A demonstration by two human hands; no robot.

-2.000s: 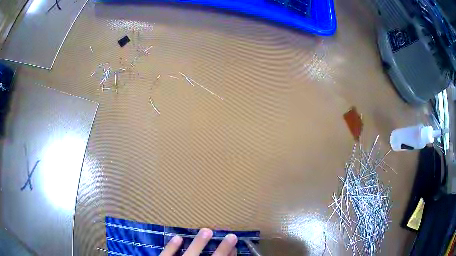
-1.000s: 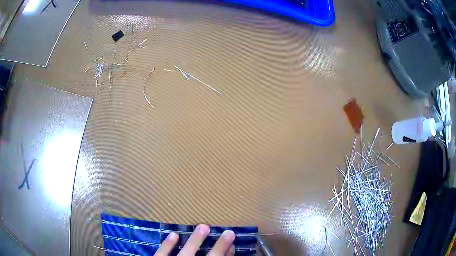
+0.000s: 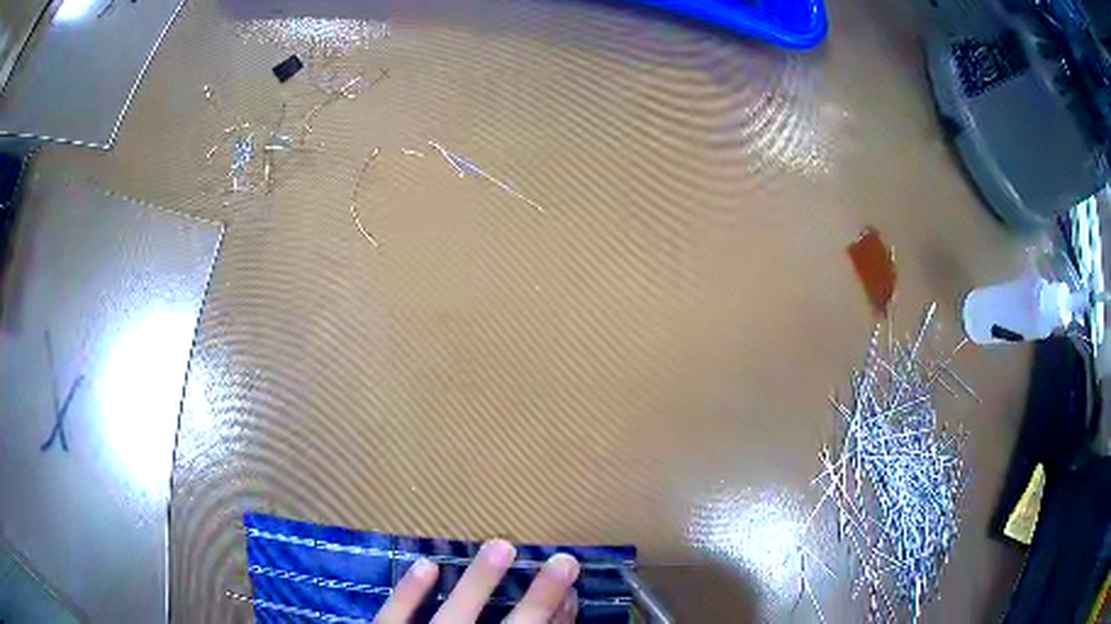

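Note:
The solar cell block (image 3: 319,563), blue with silvery lines across, lies at the bottom edge and is cut off by it. Three fingertips of my left hand (image 3: 478,585) rest spread on top of the block, right of its middle; the rest of the hand is out of the picture. The soldering iron's slim metal end (image 3: 651,602) reaches in from the bottom edge and is at the block's right edge; whether it touches is unclear. My right hand is not in view. A thin ribbon extends right from the block.
The ribbon pile (image 3: 904,475) lies right, below an orange-brown piece (image 3: 872,271) and the white bottle (image 3: 1009,312). Clear sheets (image 3: 91,293) are left, ribbon offcuts (image 3: 244,159) and a dark fragment (image 3: 288,68) upper left. The blue tray (image 3: 794,24) and grey machine (image 3: 1017,134) are at the top.
The iron's end has moved right, from over the block to its right edge. My left fingers stay on the block. The view has shifted slightly, with less of the blue tray showing.

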